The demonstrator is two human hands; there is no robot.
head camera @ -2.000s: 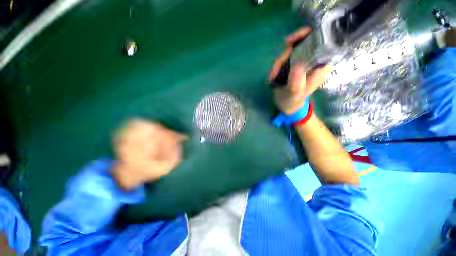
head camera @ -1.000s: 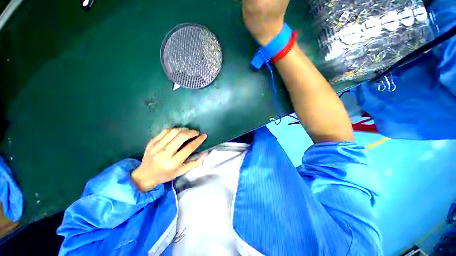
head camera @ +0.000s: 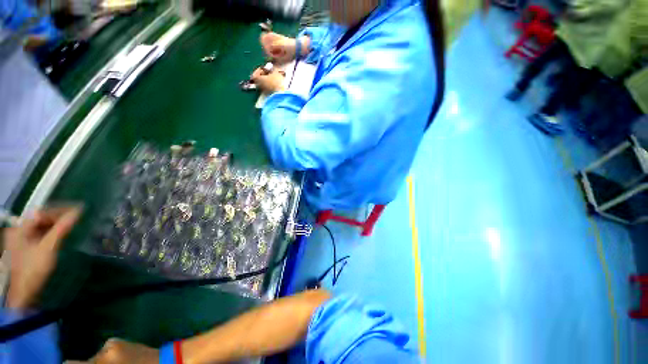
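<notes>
A clear blister tray (head camera: 199,213) with many small silver and yellow modules lies on the green bench mat. My left hand (head camera: 35,249) is blurred at the left edge, to the left of the tray. Its fingers are partly bent, and I cannot tell whether they hold anything. My right hand (head camera: 124,352) is cut off by the bottom edge, below the tray. Its wrist has a blue and red band, and its fingers are hidden. A black cord (head camera: 177,283) crosses above my right forearm and over the tray's near part.
A worker in a blue smock (head camera: 348,106) sits beyond the tray, hands over the bench. A white-edged strip (head camera: 78,128) runs along the far side. Binder clips (head camera: 298,228) sit at the tray's right edge. A blue floor with yellow lines and a metal frame (head camera: 614,181) is at right.
The view has swung to the right. The round perforated disc has left the picture, and the blister tray and the other worker have come in. My hands now show at the lower left.
</notes>
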